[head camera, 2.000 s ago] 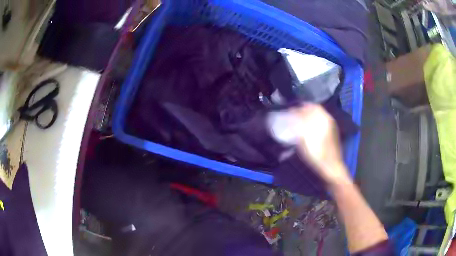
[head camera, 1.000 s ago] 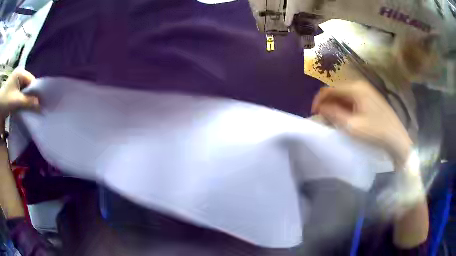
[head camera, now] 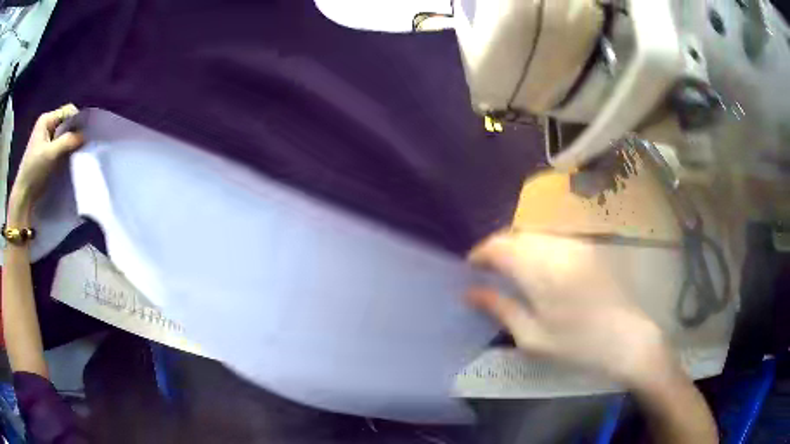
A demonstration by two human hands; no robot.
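A pale grey-lavender garment piece (head camera: 294, 269) is stretched between my hands and hangs over the table's front edge. My left hand (head camera: 54, 149) pinches its upper left corner. My right hand (head camera: 554, 303), blurred, holds its right end. A large dark purple fabric panel (head camera: 286, 95) lies spread on the table behind the pale piece and reaches under the sewing machine head (head camera: 554, 52). The presser foot area (head camera: 493, 124) is only partly seen below the head.
Black-handled scissors (head camera: 703, 273) lie on the table at the right. A tan-orange bed cover (head camera: 554, 208) shows below the machine. A printed scale runs along the white table edge (head camera: 537, 378). Blue crate parts (head camera: 752, 401) show at the bottom right.
From the view over the blue crate, the view has returned to the machine table. Since one second ago, the pale piece slants down to the right and my right hand is lower and further left.
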